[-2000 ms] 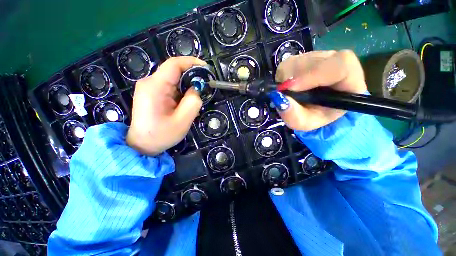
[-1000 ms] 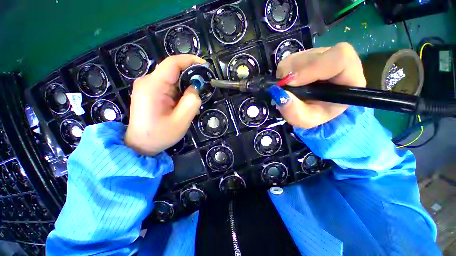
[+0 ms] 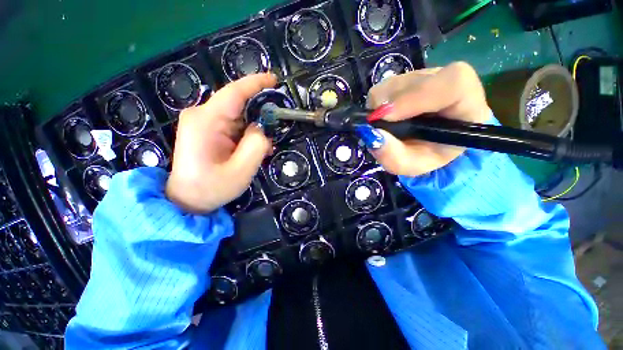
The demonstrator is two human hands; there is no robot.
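Observation:
My left hand (image 3: 220,145) pinches a round black unit (image 3: 279,100) with a shiny ring between thumb and fingers, above the tray. My right hand (image 3: 432,117) holds a black soldering iron (image 3: 478,135) like a pen. Its metal barrel points left and its tip end lies over the unit's middle, by my left thumb; exact contact cannot be told. The black blister tray (image 3: 254,230) lies below both hands, with round units in its square pockets. One pocket near my left sleeve shows as a plain dark square. My hands hide some pockets.
A tan-brown cup (image 3: 568,104) with silvery bits stands right of the tray. A black box (image 3: 609,92) with a yellow-green wire is at the right edge. More black trays (image 3: 51,205) lie at far left. A white scrap (image 3: 104,142) is on the tray's left part. The bench top (image 3: 130,34) is green.
The iron's tip end has moved slightly left, further over the unit's middle, and my right hand has shifted left with it. My left hand still holds the unit in nearly the same place.

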